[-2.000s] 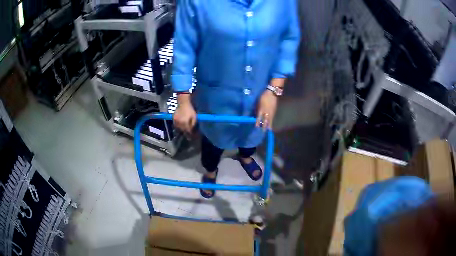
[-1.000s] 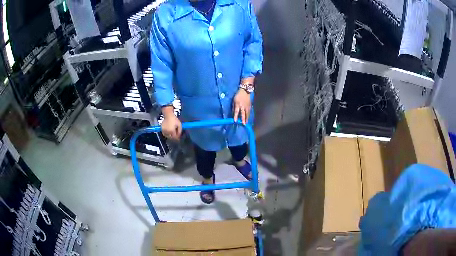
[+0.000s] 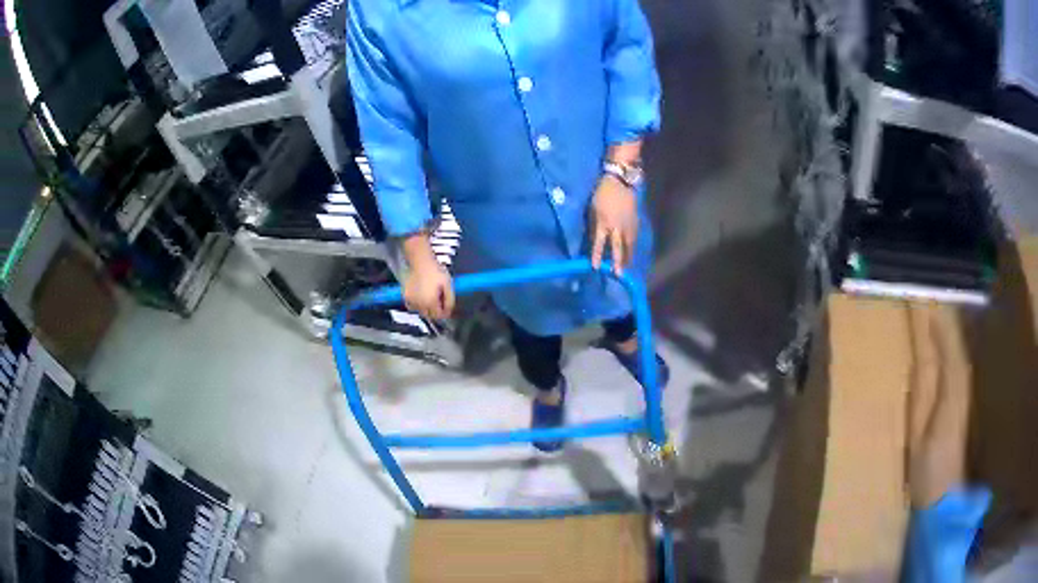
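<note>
A brown carton [image 3: 535,549] lies at the bottom centre, on the near side of the blue trolley push handle [image 3: 518,435]. Another brown carton [image 3: 854,444] stands at the right. My right hand [image 3: 938,416] is blurred over this right carton, with a blue sleeve below it at the bottom edge. Whether it touches or grips the carton, I cannot tell. My left hand is out of the picture.
A person in a blue coat [image 3: 535,148] stands behind the push handle with both hands on its top bar. Grey racks [image 3: 245,114] with slatted parts stand at the left. Another rack [image 3: 933,114] is at the right, and a rack with white hooks [image 3: 103,501] at the lower left.
The handle, person and front carton now appear further right in the view. At the right, the blue sleeve has moved lower, and my hand now shows over the carton.
</note>
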